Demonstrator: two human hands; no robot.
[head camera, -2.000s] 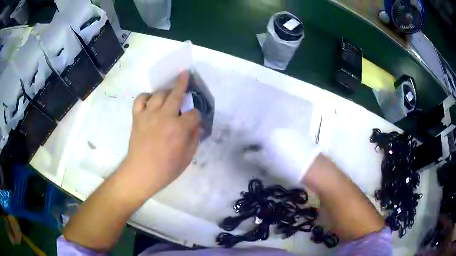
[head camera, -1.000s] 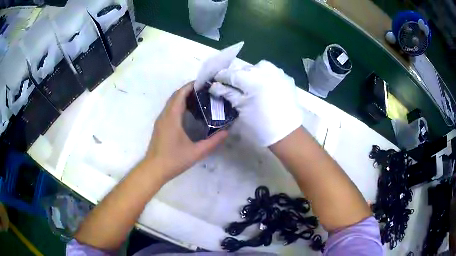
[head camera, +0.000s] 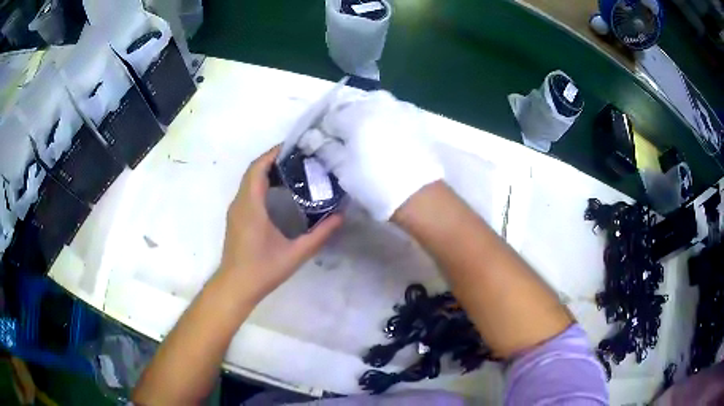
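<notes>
A black retail box (head camera: 319, 216) stands on the white worktable with a pale flap raised at its far left side. A round black device top with a white label (head camera: 318, 181) shows in its opening. My bare left hand (head camera: 266, 226) holds the box, thumb on the near side and fingers on the left side. My white-gloved right hand (head camera: 379, 151) is at the box opening beside the flap, its fingertips over the device; whether they grip anything is hidden. A pile of black coiled cables (head camera: 425, 337) lies near me, partly behind my right forearm.
Filled black boxes (head camera: 131, 127) with raised flaps stand in a row at left. Bagged devices (head camera: 357, 40) stand on the green belt (head camera: 460, 63), with a black box (head camera: 617, 139) farther right. More cables (head camera: 629, 277) lie at right. A blue fan (head camera: 633, 22) is beyond the belt.
Earlier my right hand was over the table by the cable pile; it has moved to the box opening. My left hand has gone from the flap to around the box. The belt items have shifted.
</notes>
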